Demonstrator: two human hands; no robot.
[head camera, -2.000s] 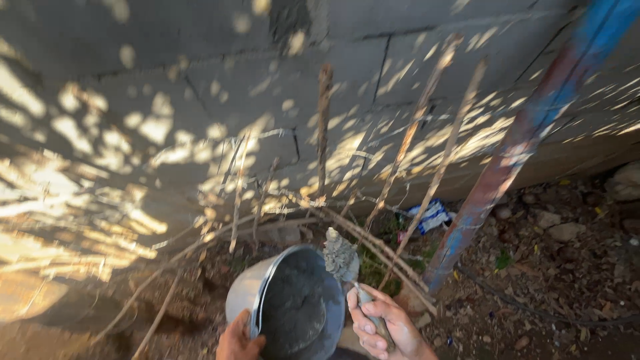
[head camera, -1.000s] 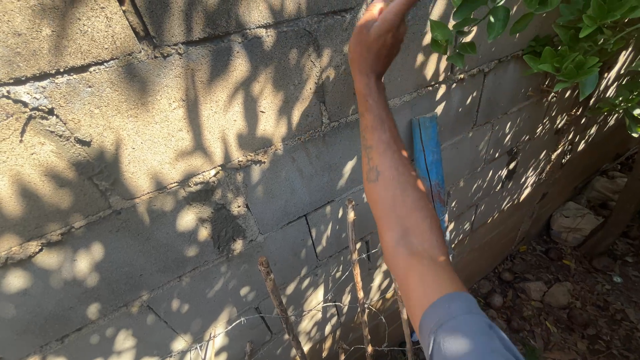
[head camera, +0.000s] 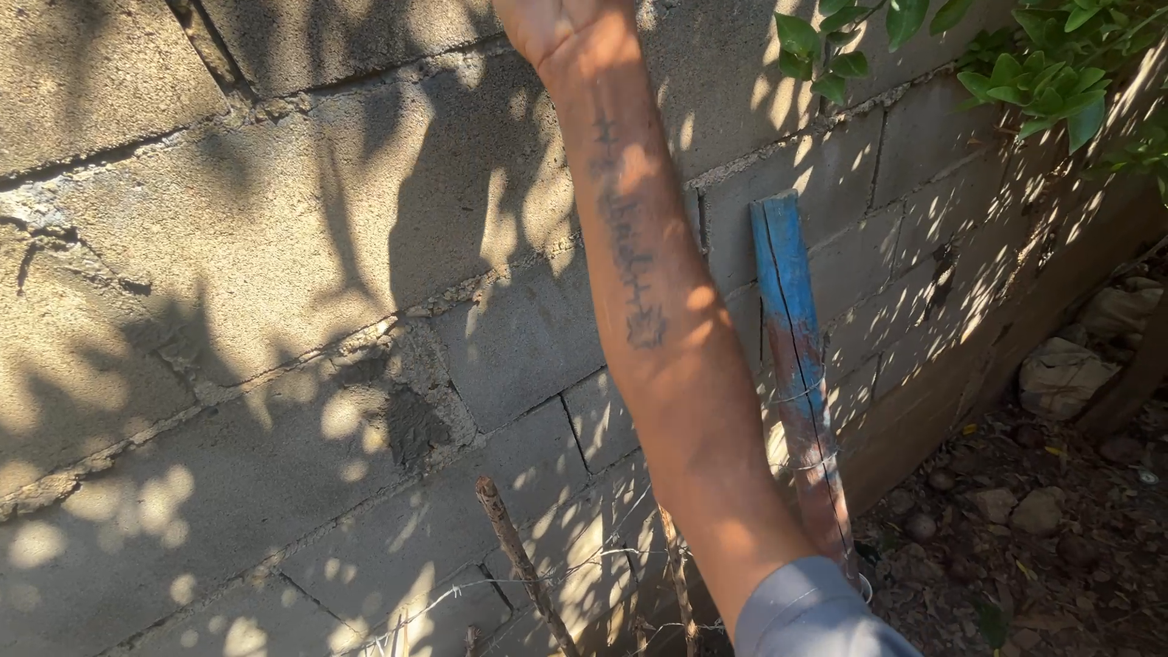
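Observation:
My right arm reaches up across the concrete block wall (head camera: 511, 347), its grey sleeve at the lower right. Only the base and palm side of my right hand (head camera: 561, 23) show at the top edge; its fingers, and anything in them, are cut off by the frame. A patch of darker grey mortar (head camera: 415, 424) lies on the wall left of the forearm. Uneven mortar joints run between the blocks, some with gaps. My left hand is outside the view, as are the bucket and the trowel.
A split wooden post (head camera: 792, 319), painted blue and worn reddish, stands right of my arm with wire around it. Barbed wire (head camera: 511, 584) and rough sticks (head camera: 520, 557) stand low before the wall. Green leaves (head camera: 1040, 82) hang at upper right; stones (head camera: 1063, 379) lie on the littered ground.
Two seconds ago my left hand held the bucket and my right hand a trowel with mortar. The view has since swung up to the wall, and my right arm has risen.

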